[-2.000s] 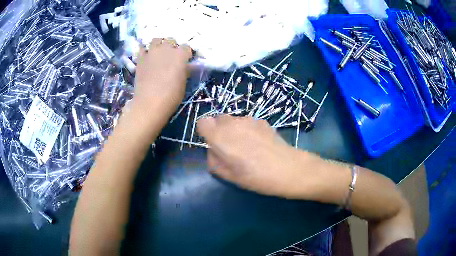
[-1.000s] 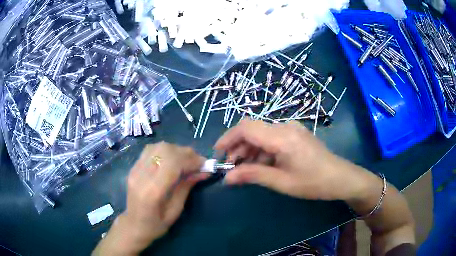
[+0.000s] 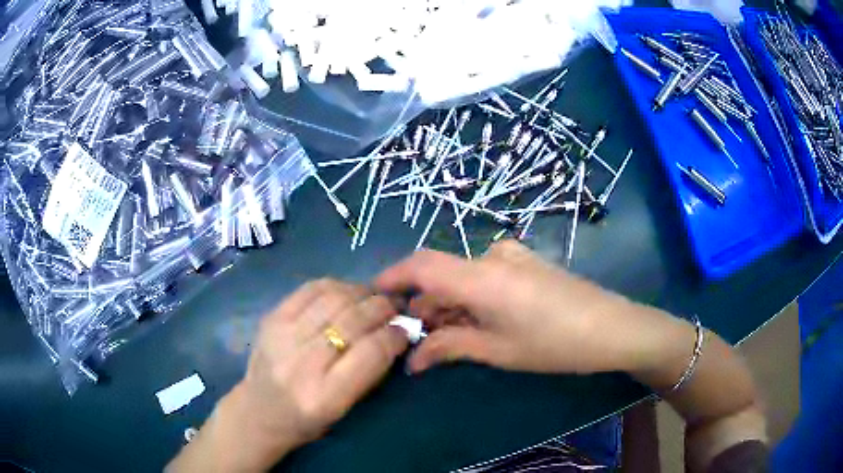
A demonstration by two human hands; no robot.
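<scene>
My left hand (image 3: 323,356), with a ring on one finger, and my right hand (image 3: 490,309) meet low in the middle of the view. A small white sleeve (image 3: 408,326) shows between their fingertips, with a short bit of metal at its right end. The left fingers close on the sleeve. The right thumb and fingers are around its right end; the fingers hide most of the piece. A loose pile of rod cores (image 3: 462,175) lies just beyond my hands.
A clear bag of metal tubes (image 3: 139,185) lies left, white sleeves (image 3: 416,46) are heaped at the top, and blue bins (image 3: 735,222) (image 3: 823,217) with metal units stand right. A white slip (image 3: 180,394) and a small pale disc (image 3: 190,434) lie lower left.
My hands were at the sleeve heap and rod pile, then came together low in the middle. Since one second ago they have closed in on the white sleeve, and less metal shows.
</scene>
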